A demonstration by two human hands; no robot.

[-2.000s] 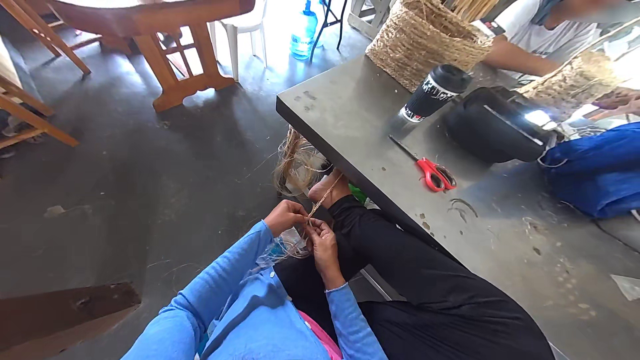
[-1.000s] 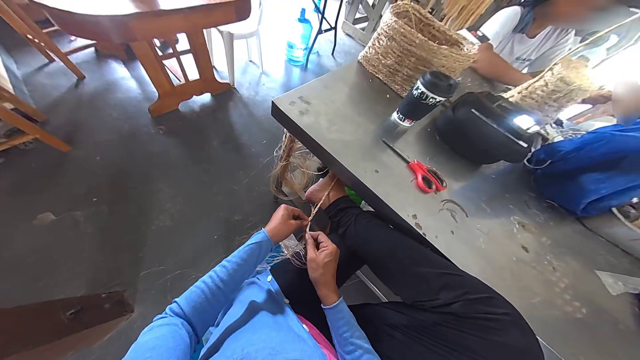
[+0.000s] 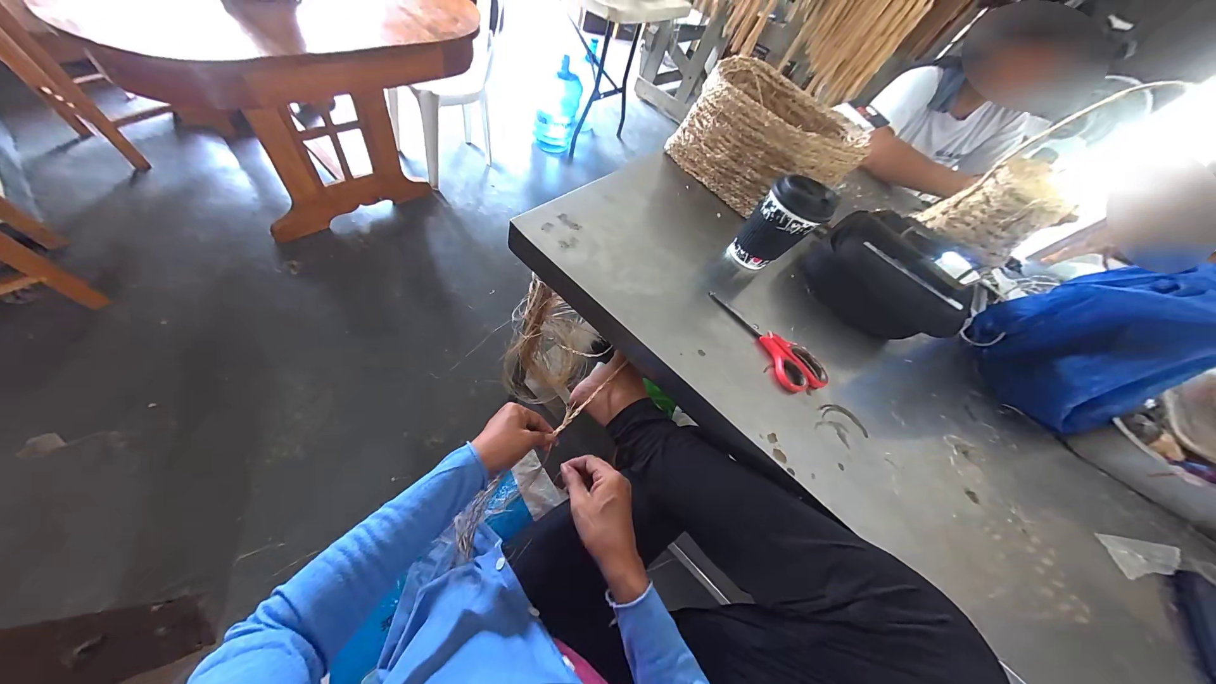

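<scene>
A braided cord of plant fibre (image 3: 581, 407) runs from beside my bare foot, near the table's edge, down to my left hand (image 3: 514, 438), whose fingers are closed on it. Loose fibre strands (image 3: 475, 513) hang below that hand over my lap. My right hand (image 3: 600, 503) is just to the right, thumb and fingertips close together; whether a thin strand lies between them I cannot tell. A bundle of loose fibre (image 3: 546, 347) hangs by the table corner, beyond my foot.
On the grey table (image 3: 646, 275) lie red-handled scissors (image 3: 793, 363), a lidded cup (image 3: 781, 223), a black case (image 3: 888, 275), a woven basket (image 3: 760, 133) and a blue bag (image 3: 1092, 342). A person sits across it near a smaller woven basket (image 3: 1007, 209). A wooden table (image 3: 275, 81) stands at the back left.
My hands were close together at the cord; now my right hand is apart from my left, lower and to the right. My left hand remains on the cord.
</scene>
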